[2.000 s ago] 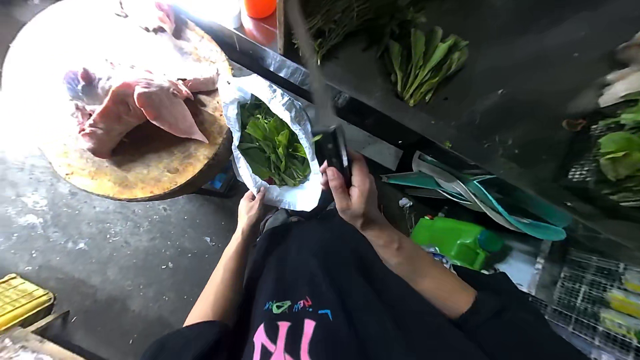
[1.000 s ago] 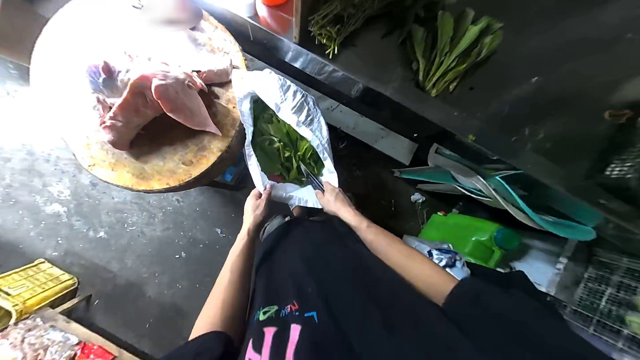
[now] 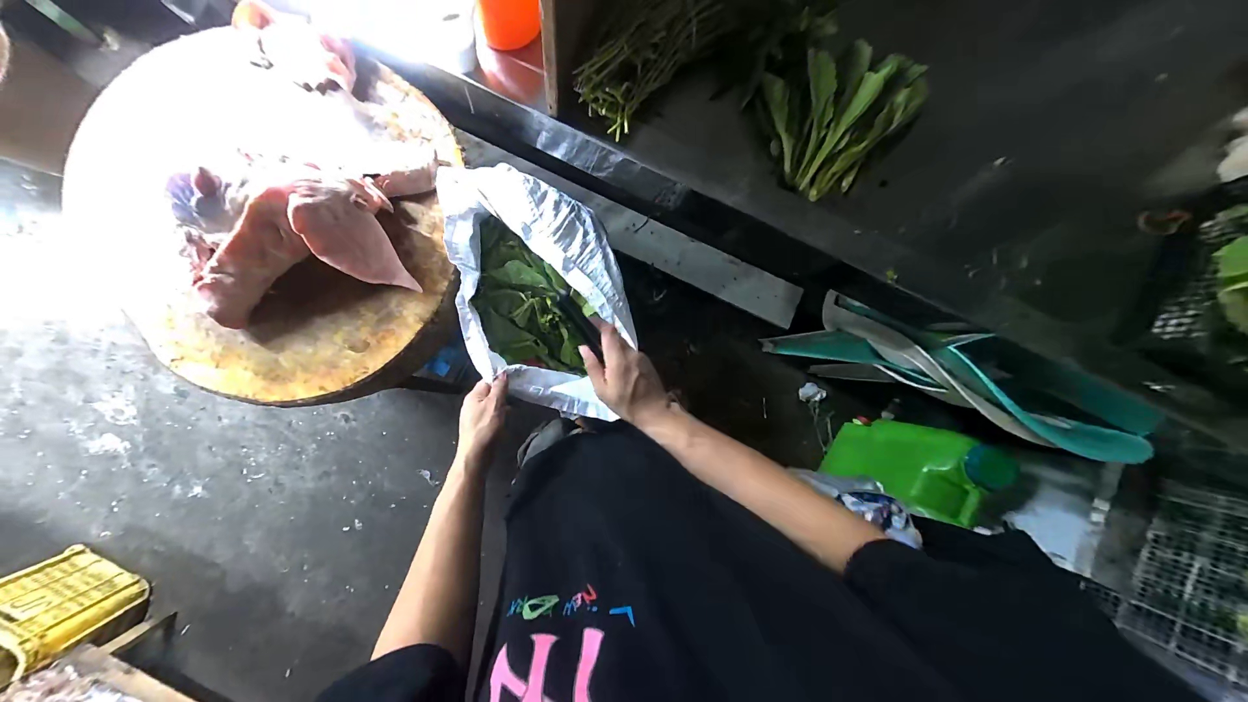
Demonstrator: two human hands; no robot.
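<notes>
A white woven plastic sack [image 3: 575,244] stands upright with its mouth wide, and green leafy vegetables [image 3: 522,297] lie inside it. My left hand [image 3: 484,408] grips the sack's near left rim. In my right hand [image 3: 627,375], at the near right rim, is a dark-handled tool [image 3: 579,322], probably a knife; its far end is hidden among the leaves. Left of the sack, a pig's head [image 3: 283,234] rests on a round wooden chopping block [image 3: 292,375].
Bundles of greens [image 3: 838,117] lie on a dark counter [image 3: 1014,195] at the upper right. Below it are teal and grey sheets [image 3: 1024,390] and a green plastic jug [image 3: 907,463]. A yellow crate [image 3: 73,600] sits at the lower left, and an orange container [image 3: 509,21] at the top.
Two seconds ago my right hand held the dark tool raised beside the sack with its blade up; now the tool points down into the sack's mouth. My left hand stays on the rim.
</notes>
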